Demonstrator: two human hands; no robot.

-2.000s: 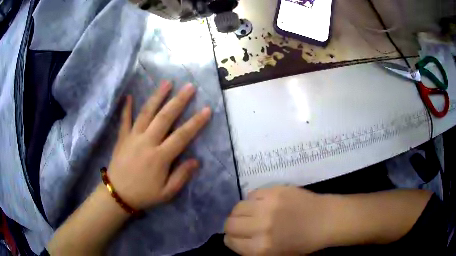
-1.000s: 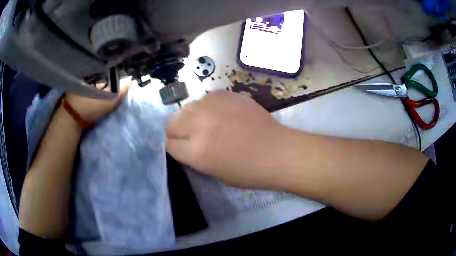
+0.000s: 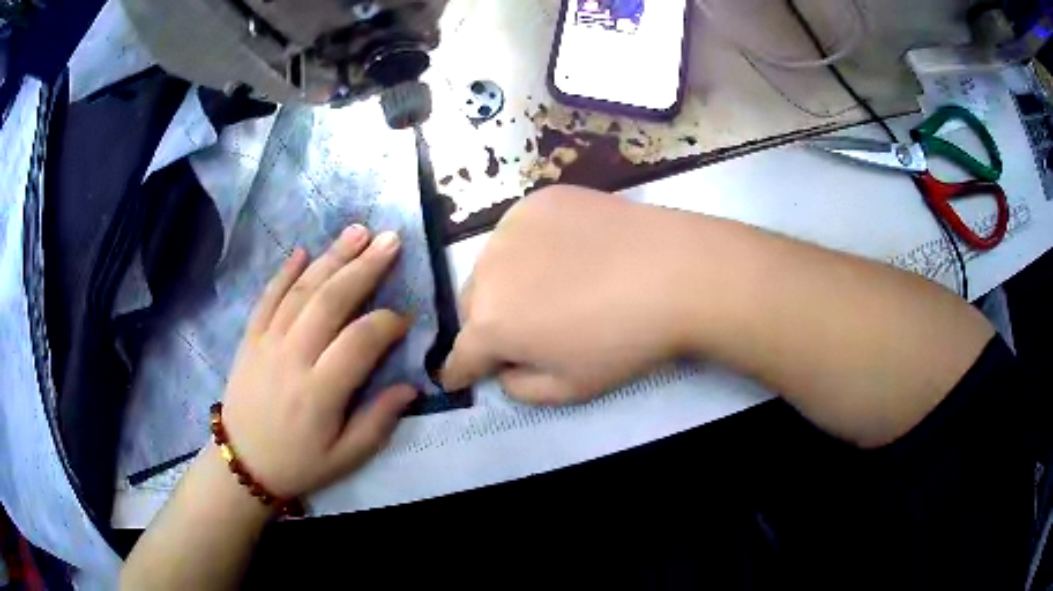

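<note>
A mottled grey-blue panel [image 3: 335,173] lies on the machine bed, its upper end beneath the sewing machine head [image 3: 335,46]. A dark strip [image 3: 432,214] runs along its right edge. My left hand [image 3: 312,358] lies on the panel, palm down with fingers apart. My right hand [image 3: 554,300] is curled at the lower part of the dark strip, with fingertips on the edge. Its fingertips are partly hidden, but they appear to pinch the strip. The ribbed metal knob [image 3: 405,105] is above the strip.
A smartphone [image 3: 621,52] with a lit screen lies on the bed. A small holed disc [image 3: 484,101] is right of the knob. Red and green scissors [image 3: 912,156] lie at the right near a thin black cable [image 3: 837,69]. Dark and grey cloth [image 3: 87,266] is piled at the left.
My left hand has come down from beside the machine head onto the panel. My right hand has moved slightly right and down along the edge. The panel now lies flatter.
</note>
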